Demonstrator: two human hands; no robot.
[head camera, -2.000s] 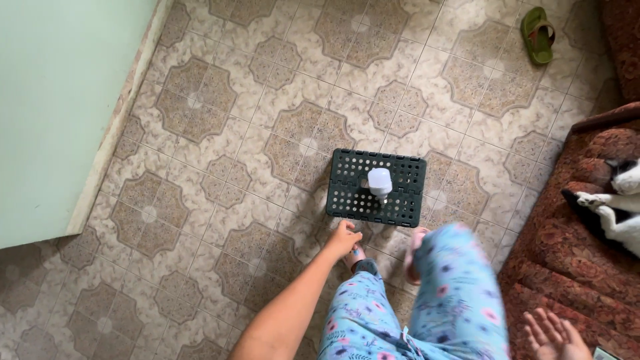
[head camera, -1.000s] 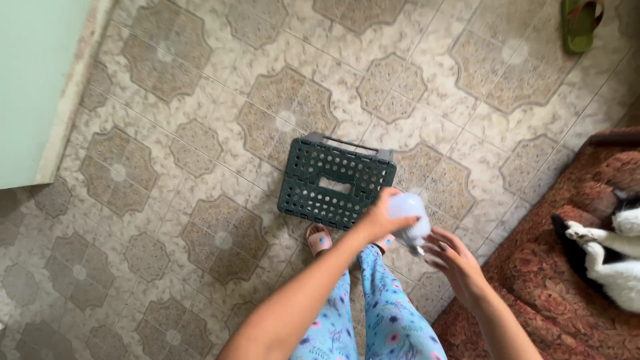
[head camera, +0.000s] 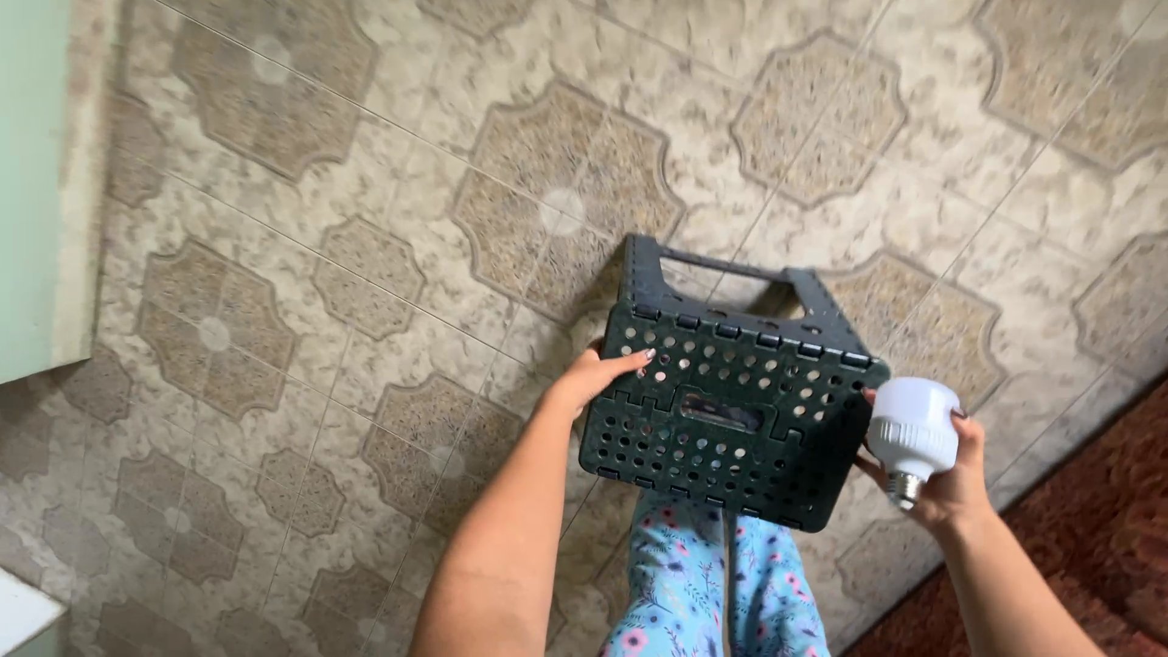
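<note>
A dark green plastic folding step stool (head camera: 730, 415) with a perforated top and a central handle slot is in front of my legs, its top facing up and one leg panel showing at the far side. My left hand (head camera: 598, 374) grips its left edge, thumb on top. My right hand (head camera: 949, 474) holds a white LED light bulb (head camera: 912, 433), with its metal screw base pointing down in the view. Some fingers of that hand reach the stool's right edge. The stool's underside is hidden.
Patterned floor tiles (head camera: 365, 274) lie all around. A pale green panel (head camera: 36, 182) stands at the left edge, and a white corner (head camera: 27, 616) shows at the lower left. Reddish-brown upholstery (head camera: 1086, 529) fills the lower right.
The bulb stood on the stool two seconds ago; it is now in my right hand. My left hand has moved from the bulb to the stool's left edge. The stool appears lifted.
</note>
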